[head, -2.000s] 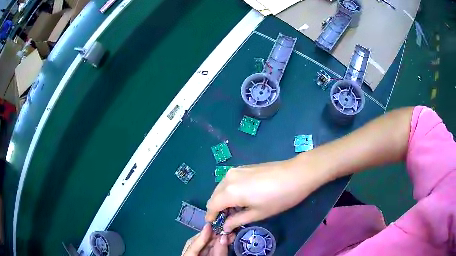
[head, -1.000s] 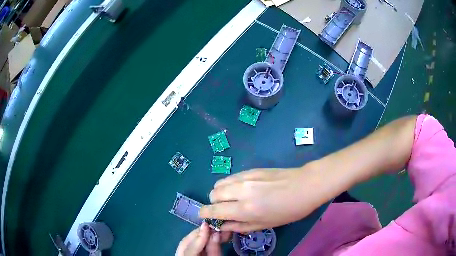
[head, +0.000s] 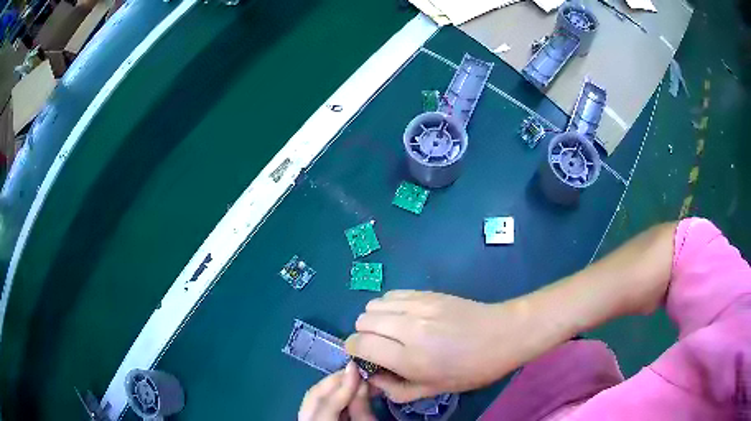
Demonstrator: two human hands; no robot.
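A small dark circuit board (head: 365, 364) is held between my two hands at the bottom centre. My right hand (head: 436, 341) covers most of it from above, fingertips on its edge. My left hand (head: 333, 398) pinches its lower left edge from below and is cut off by the bottom edge. A grey plastic housing lies under my hands; its trough-like arm (head: 314, 346) shows at the left and its round spoked cup (head: 424, 407) shows partly below my right hand. Any wires at the board are too small to tell.
Green boards (head: 366, 276) and a dark populated board (head: 297, 272) lie beyond my hands, a pale-faced board (head: 499, 231) to the right. Grey housings (head: 436, 149) stand farther back, some on cardboard (head: 634, 62). A white rail (head: 280, 169) borders the green conveyor (head: 206, 107) at left.
My right hand has turned flatter over the board since the first frame, and both hands have stayed close together. The housing on the far conveyor rail has moved up, nearly out of view.
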